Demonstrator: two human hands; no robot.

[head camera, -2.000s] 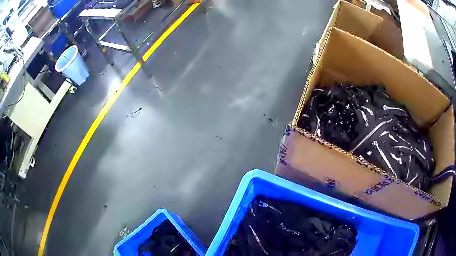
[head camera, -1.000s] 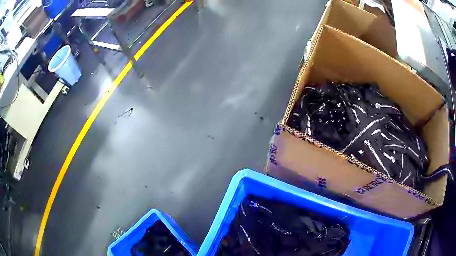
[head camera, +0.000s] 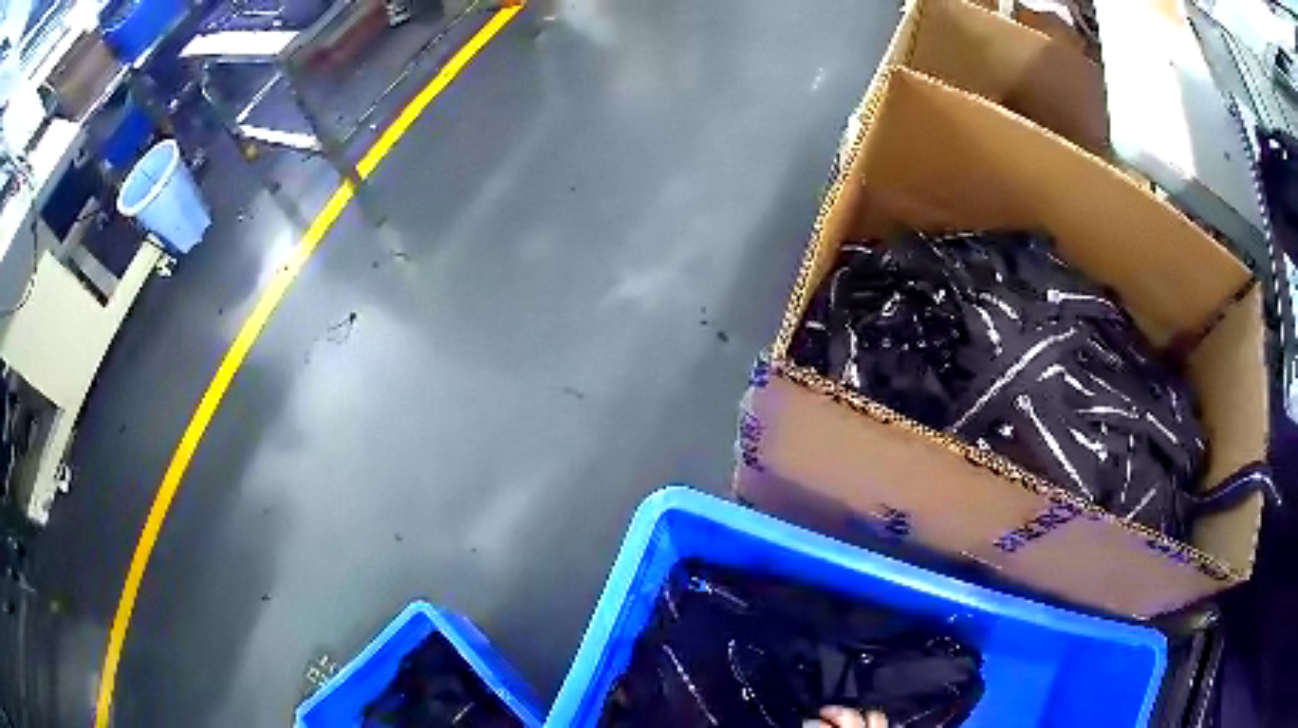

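The large blue tote (head camera: 1061,680) is at the bottom, with a tangled heap of black sewn pieces (head camera: 769,640) with thin white lines. A few bare fingers, apparently of my right hand (head camera: 846,718), show at the bottom edge over this heap. The rest of the hand is cut off, and whether it grips a piece cannot be told. My left hand is out of the picture. A small blue tote (head camera: 477,651) to the left holds more black pieces and is cut off below.
A brown carton (head camera: 982,505) full of black pieces (head camera: 1025,356) stands behind the large tote at right, beside a long table (head camera: 1156,100). A yellow line (head camera: 235,356) curves over the grey floor. A light blue bin (head camera: 167,199) and worktables are at upper left.
Fingers have appeared at the bottom edge over the large tote. The carton, totes and floor line have shifted slightly left in the view. The black heaps look much the same.
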